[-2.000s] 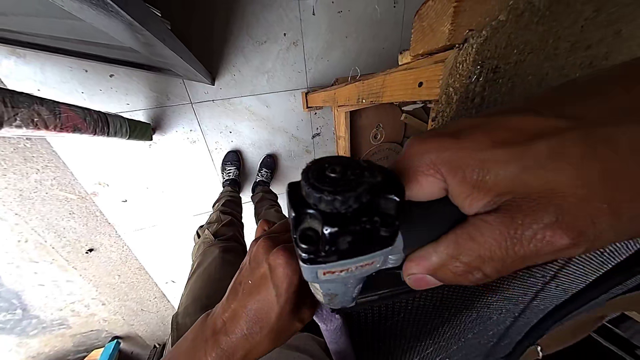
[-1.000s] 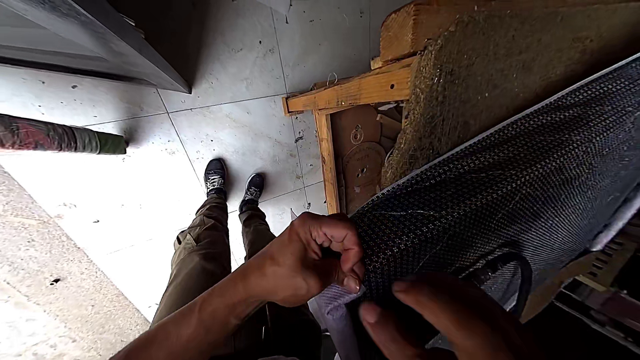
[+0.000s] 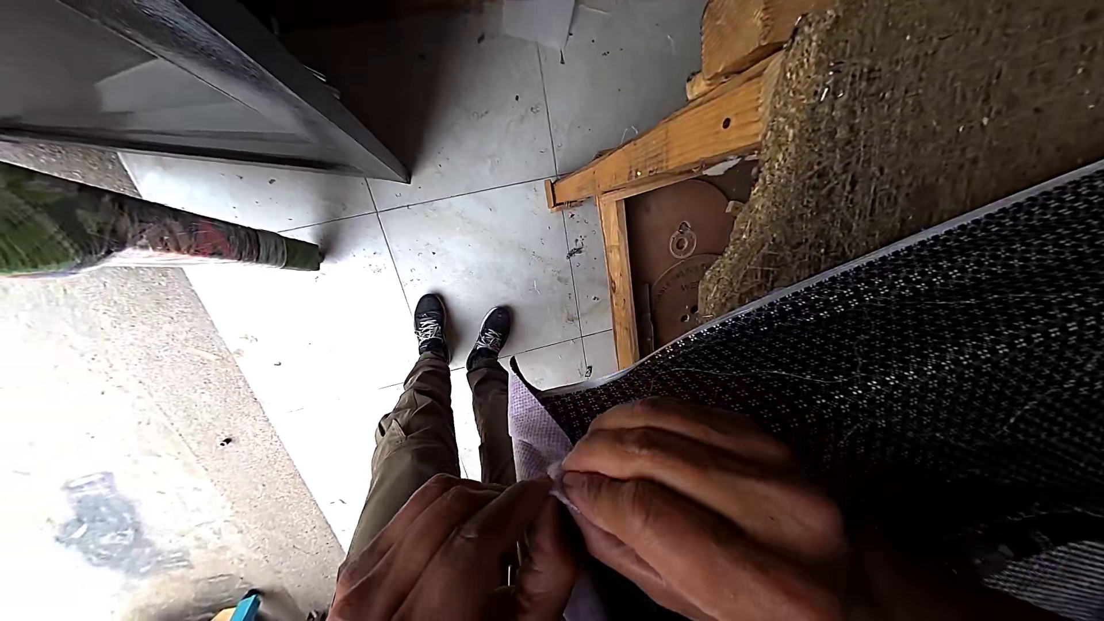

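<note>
Near the bottom centre, my left hand (image 3: pixel 466 548) pinches the edge of a pale lilac fabric (image 3: pixel 539 427). Fingertips of my right hand (image 3: pixel 699 509) meet it there, gripping the same fabric edge between thumb and fingers. This lilac cloth adjoins a dark patterned woven fabric (image 3: pixel 931 336), which spreads to the right over a worktop and has a thin pale edge. Part of the lilac fabric is hidden under both hands.
A rough brown fibrous board (image 3: pixel 845 155) lies beyond the dark fabric, beside a wooden frame (image 3: pixel 673 151) with brown discs (image 3: pixel 681 224). At upper left are a dark panel (image 3: pixel 345 129) and a rolled patterned fabric (image 3: pixel 172 228). My shoes (image 3: pixel 430 323) stand on floor tiles.
Two seconds ago my right hand held a grey and black power tool; it is out of view now. My right hand has since come to the lilac fabric beside my left hand.
</note>
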